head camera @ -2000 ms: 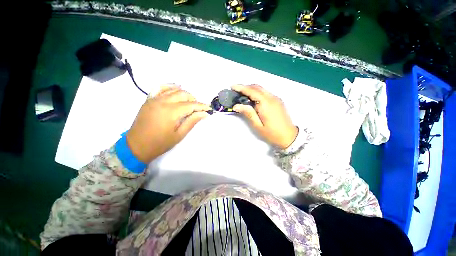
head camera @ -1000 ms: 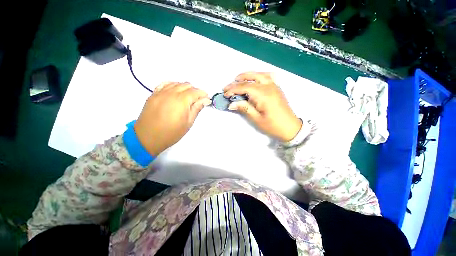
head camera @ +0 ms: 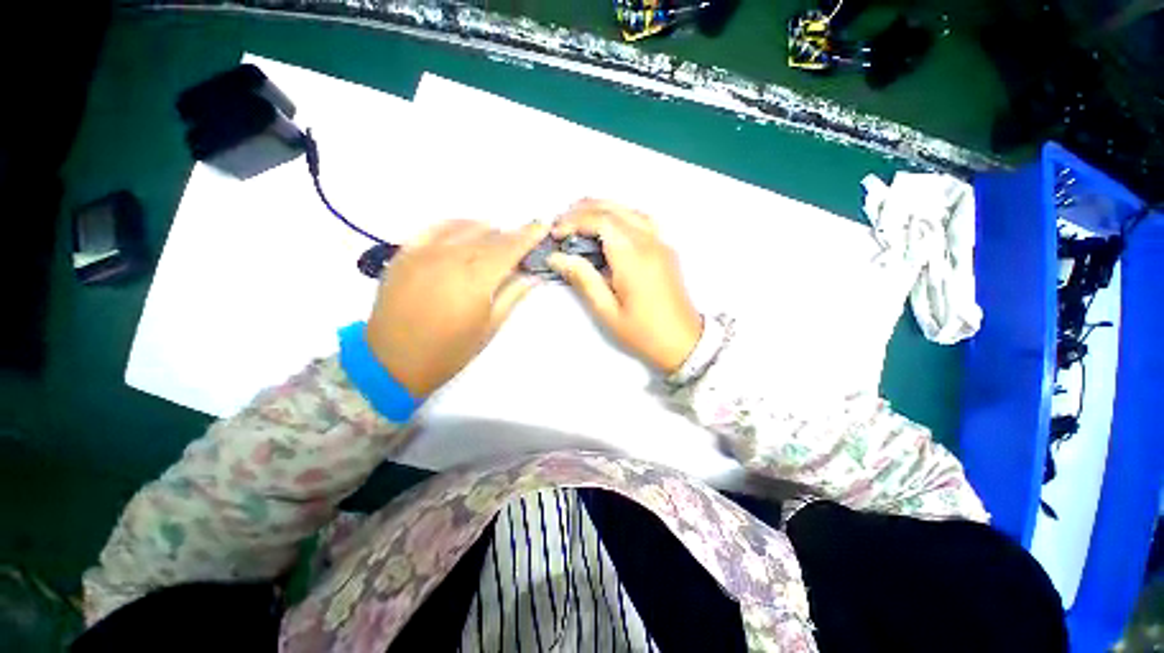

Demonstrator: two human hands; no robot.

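A small dark grey rounded plug-pin cover (head camera: 541,259) is held between my two hands over the white paper sheets (head camera: 715,230). My left hand (head camera: 447,300), with a blue wristband (head camera: 378,371), grips its left side with the fingertips. My right hand (head camera: 638,283) pinches its right side between thumb and fingers. The fingers hide much of the piece. A thin black output cord (head camera: 338,212) runs from black housings (head camera: 240,121) at the upper left to a dark bundle (head camera: 377,260) beside my left hand.
A lone black housing (head camera: 107,237) lies on the green bench at left. A crumpled white cloth (head camera: 929,249) lies beside the blue bin (head camera: 1008,370) at right, which holds dark parts. Beyond the worn edge, the conveyor carries circuit boards (head camera: 809,41).
Both hands have closed more tightly over the grey piece, hiding more of it. A dark cord bundle now shows left of my left hand. The view has shifted slightly.
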